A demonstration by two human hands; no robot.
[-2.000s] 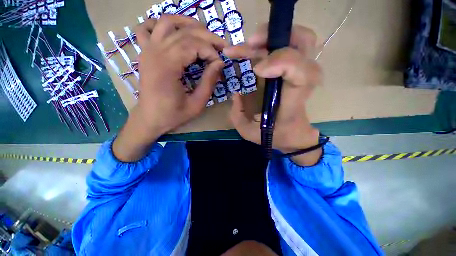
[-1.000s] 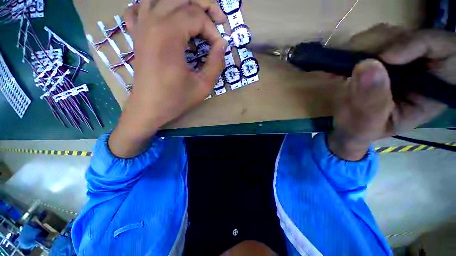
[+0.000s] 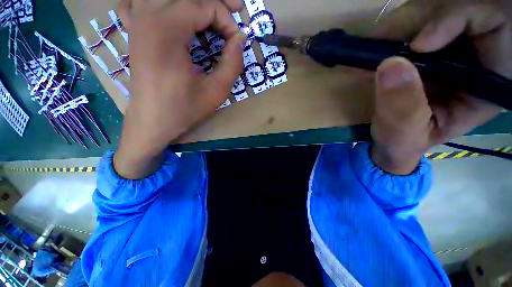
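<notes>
White LED boards [image 3: 255,75] with dark-ringed round spots lie side by side on brown cardboard, partly covered by my left hand. My left hand [image 3: 179,67] is over them, thumb and index fingertips meeting at a board's edge; whatever is pinched there is too small to tell. My right hand [image 3: 432,95] holds the soldering iron [image 3: 359,51] by its black handle, nearly level. Its metal tip points left and reaches the boards beside my left fingertips; whether it touches is unclear. Narrow strip boards [image 3: 106,57] bridged by dark wires lie left of my left hand.
A pile of wired strip pieces [image 3: 53,89] lies on the green bench surface at left. A white slatted panel [image 3: 12,109] is at the far left edge. More wired boards [image 3: 17,11] are at the upper left. A thin silvery strand [image 3: 384,8] is at the top right. Yellow-black tape marks the floor.
My right hand has turned the soldering iron from upright to nearly level, and its tip has moved left to the boards near my left fingertips. The whole view has shifted slightly.
</notes>
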